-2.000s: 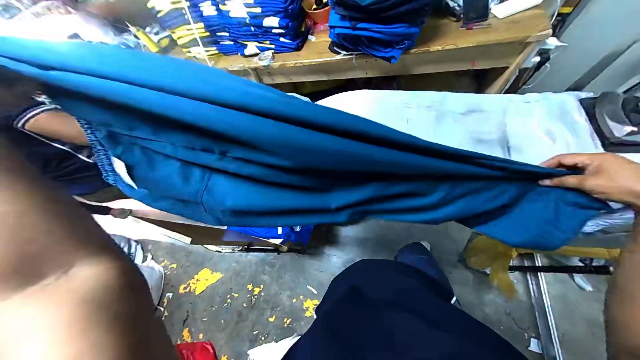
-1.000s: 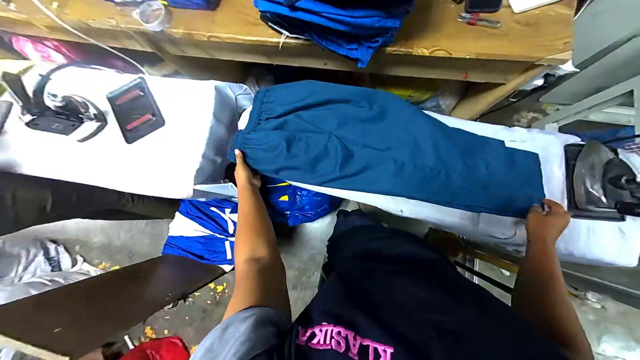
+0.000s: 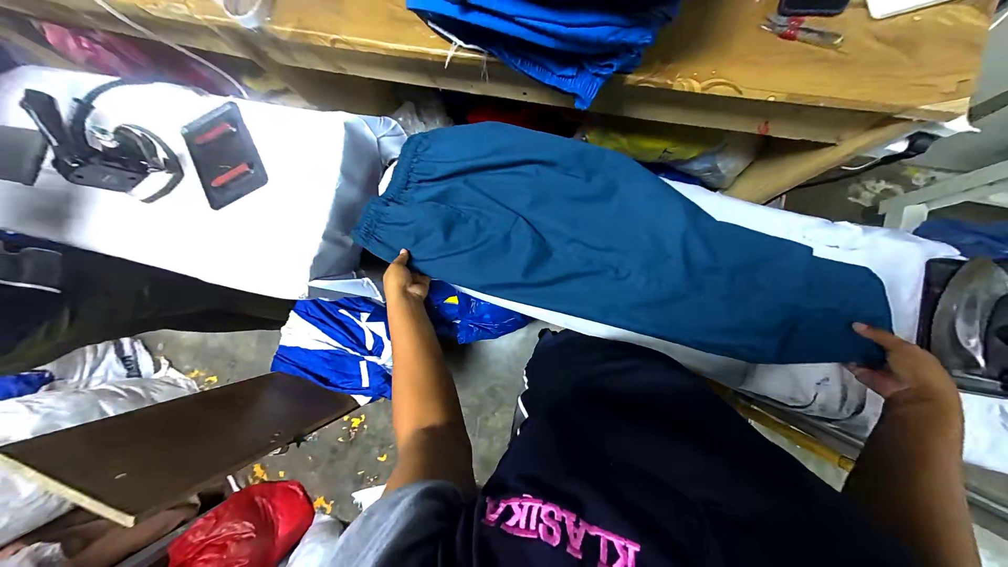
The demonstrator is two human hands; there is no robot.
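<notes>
Teal-blue trousers with an elastic waistband [image 3: 630, 244] lie lengthwise along a narrow ironing board covered in white cloth [image 3: 850, 236]. My left hand [image 3: 406, 279] grips the near edge of the trousers beside the gathered waistband. At the other end my right hand [image 3: 898, 362] holds the near corner of the leg hem, with the thumb on top. An iron [image 3: 965, 315] rests just beyond the hem at the right end of the board. Shallow wrinkles run across the cloth near the waistband.
On a second white-covered board stand a black device with a cable [image 3: 110, 150] and a black rest with red strips [image 3: 225, 155]. Folded blue garments [image 3: 551, 35] and thread snips [image 3: 802, 31] lie on the wooden table [image 3: 724, 63]. A brown board [image 3: 181, 441] and red plastic bag [image 3: 244, 528] are lower left.
The trousers were held up and stretched in the air two seconds ago; now they lie on the board. Since one second ago, they and both hands have hardly moved. The view has shifted.
</notes>
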